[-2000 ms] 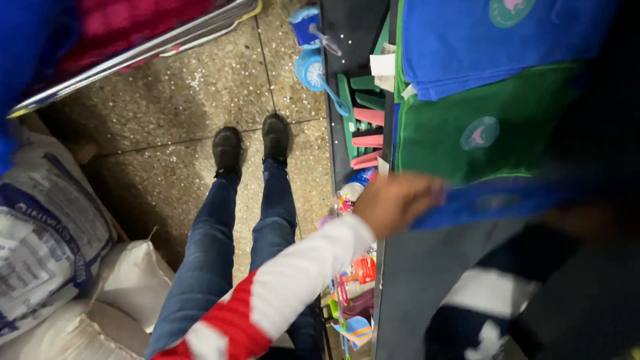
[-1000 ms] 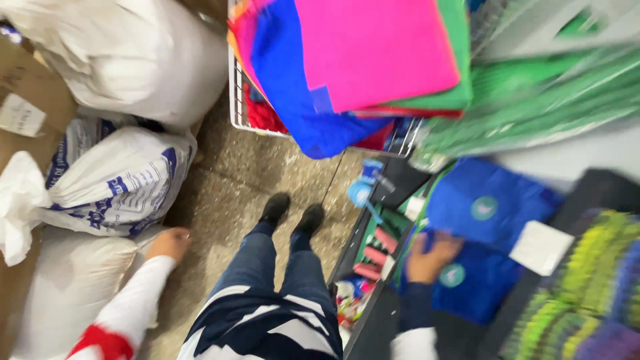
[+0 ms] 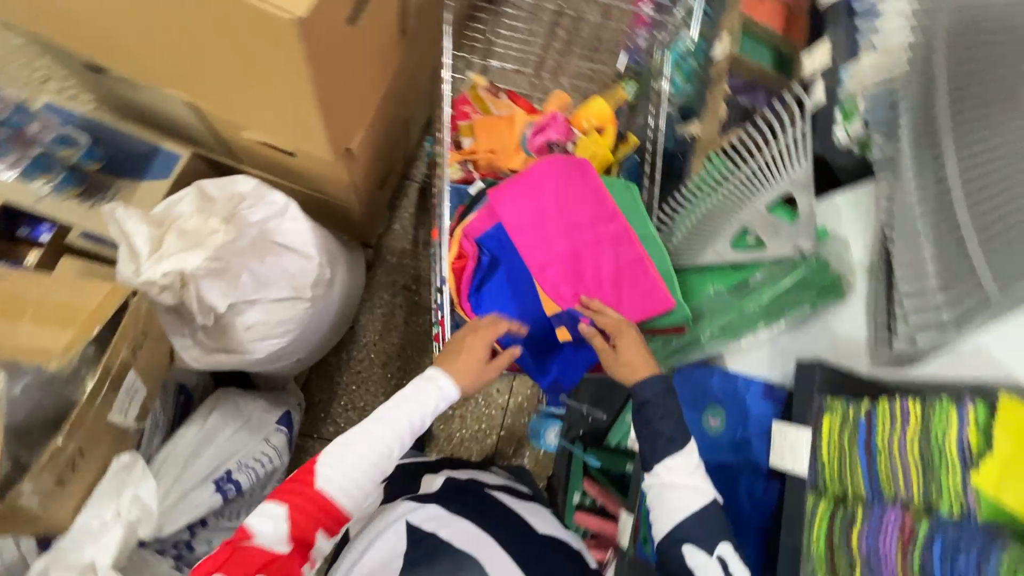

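Note:
A pile of folded cloths fills the near end of a wire shopping cart. The top one is a pink cloth [image 3: 572,232], over a green cloth [image 3: 640,216] and a blue cloth [image 3: 500,276] that droops toward me. My left hand [image 3: 478,352] is at the blue cloth's lower left edge, fingers spread. At the pink cloth's near corner is my right hand [image 3: 620,340], its fingertips near a small orange-and-blue piece; whether they pinch it is unclear. Beyond the pile lie orange and yellow items [image 3: 596,120].
White sacks [image 3: 256,280] and cardboard boxes [image 3: 344,104] stand at left. Right of the cart are a grey leaf rake head [image 3: 744,192] and green plastic-wrapped goods [image 3: 744,304]. Lower right, a black bin holds striped cloths [image 3: 896,456], beside blue folded cloths [image 3: 724,424].
The view has swung toward the cart. My right hand has left the blue cloths beside the bin for the cart's pile. My left hand has come from near the sacks to the pile.

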